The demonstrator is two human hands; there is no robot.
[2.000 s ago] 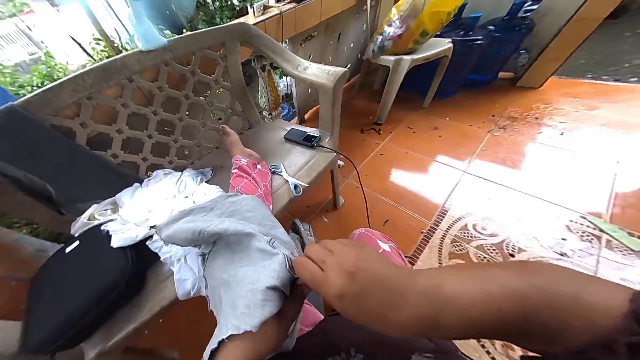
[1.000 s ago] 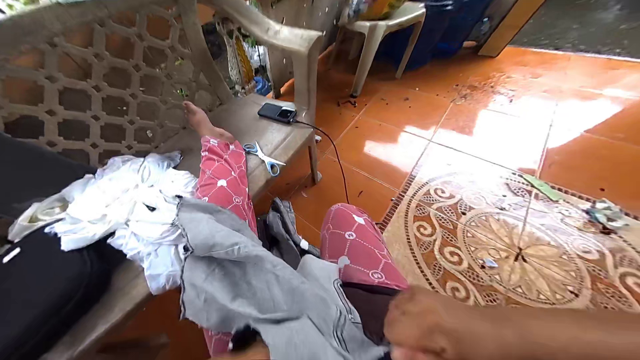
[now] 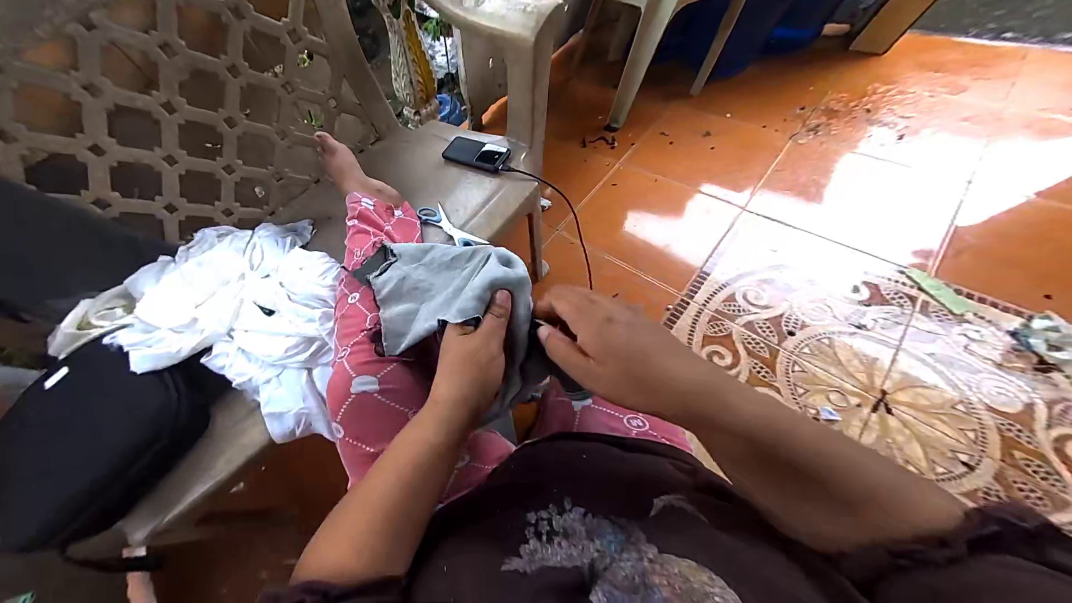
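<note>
A grey cloth (image 3: 444,285) with rough, dark edges lies bunched over my lap, on pink patterned trousers (image 3: 368,419). My left hand (image 3: 477,352) grips it, the thumb pressed on top and the fingers hidden beneath. At the cloth's right edge, my right hand (image 3: 603,343) pinches a dark part of the fabric between thumb and fingers. Scissors (image 3: 450,226) with blue-grey handles rest on the bench just beyond the cloth, beside my outstretched leg. A heap of white cloth (image 3: 243,310) lies to the left of that leg.
A black case (image 3: 100,444) sits at the left of the plastic bench (image 3: 410,172). A phone-like black device (image 3: 476,154) with a cable (image 3: 569,205) lies near the armrest. A plastic stool (image 3: 641,63) stands beyond, on the orange tiled floor (image 3: 670,176) with a patterned section.
The grey cloth, spread over my lap a second ago, is now gathered higher between my hands. My left hand, mostly hidden before, shows on top of it; my right hand has come to its edge.
</note>
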